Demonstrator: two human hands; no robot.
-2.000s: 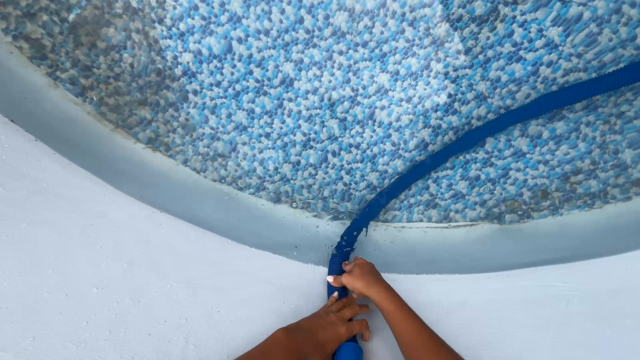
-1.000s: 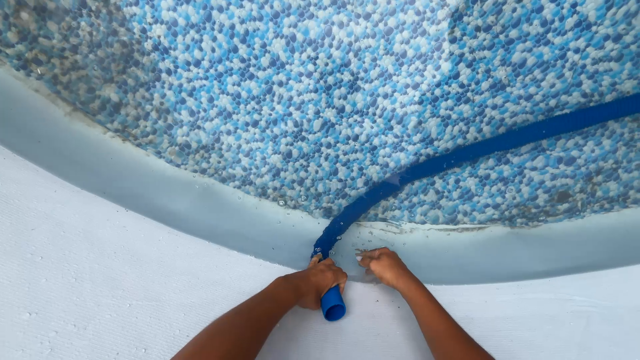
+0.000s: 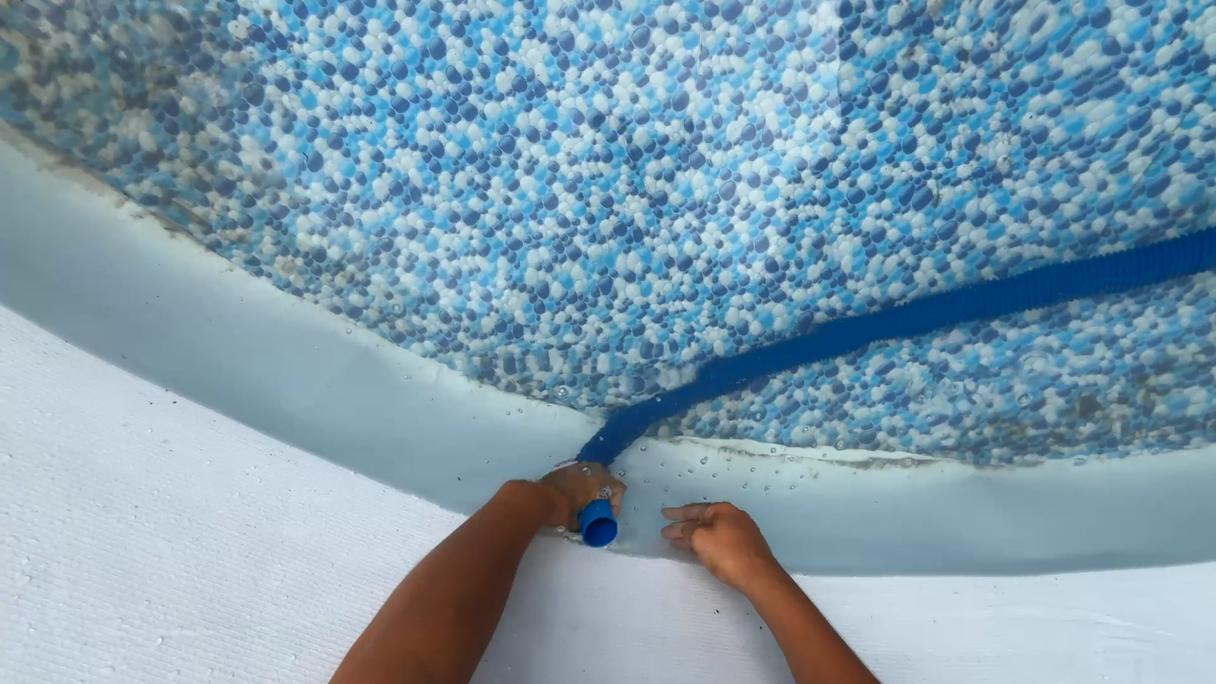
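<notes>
My left hand (image 3: 581,489) grips a blue corrugated pool hose (image 3: 826,339) just behind its smooth cuff (image 3: 598,524), whose round open end faces me. The hand is partly under water at the pool's wall. From there the hose runs under water, up and right, and leaves the view at the right edge. My right hand (image 3: 724,540) is apart from the hose, a little to the right of the cuff; its fingertips dip into the water, fingers slightly bent, with nothing seen in them.
The curved pale pool wall (image 3: 332,366) crosses the view below the pebble-patterned pool floor (image 3: 570,190), which shows through the water. Brownish dirt (image 3: 123,123) lies at the upper left. A white ribbed surface (image 3: 190,532) borders the pool on my side.
Two seconds ago both hands were on the hose; my right hand has let go and moved off to the right. The hose end now tilts toward me, lower into the water than a second ago.
</notes>
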